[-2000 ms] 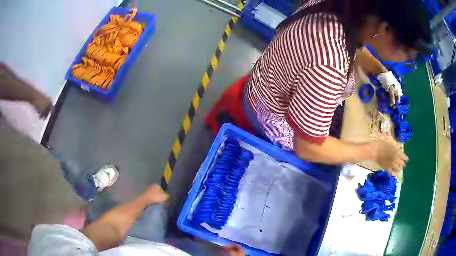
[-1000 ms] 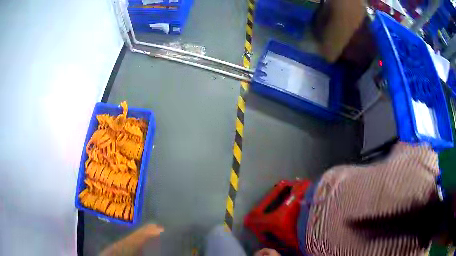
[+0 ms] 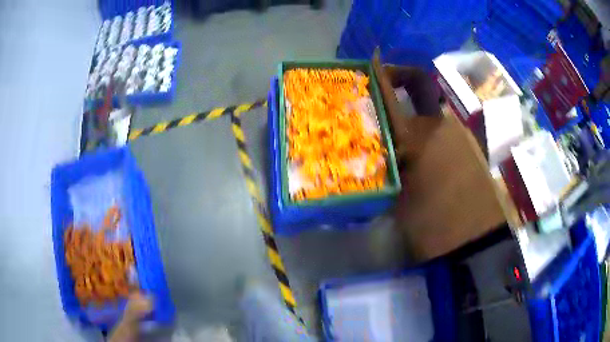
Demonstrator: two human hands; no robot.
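Observation:
My left hand [image 3: 134,312] is blurred at the bottom left. It overlaps the near end of a blue crate [image 3: 152,247] by the white wall. Whether it touches the crate is unclear, and its fingers cannot be made out. Orange parts [image 3: 100,264] lie in the crate's near half, with a pale liner sheet [image 3: 100,197] showing at the far half. My right hand is not in view. Ahead, a green-rimmed crate [image 3: 393,157] full of small orange parts sits on a blue crate [image 3: 321,220].
Yellow-black tape [image 3: 271,250] marks the grey floor [image 3: 194,200]. Crates of whitish parts [image 3: 134,70] stand at the upper left. A brown board [image 3: 448,187] and white boxes [image 3: 461,73] are at the right. A blue crate with a pale liner [image 3: 378,310] lies at the bottom.
The view has moved forward past the seated person and red stool, which are out of view. The green-rimmed crate and the whitish parts have come into view. My right hand has left the picture.

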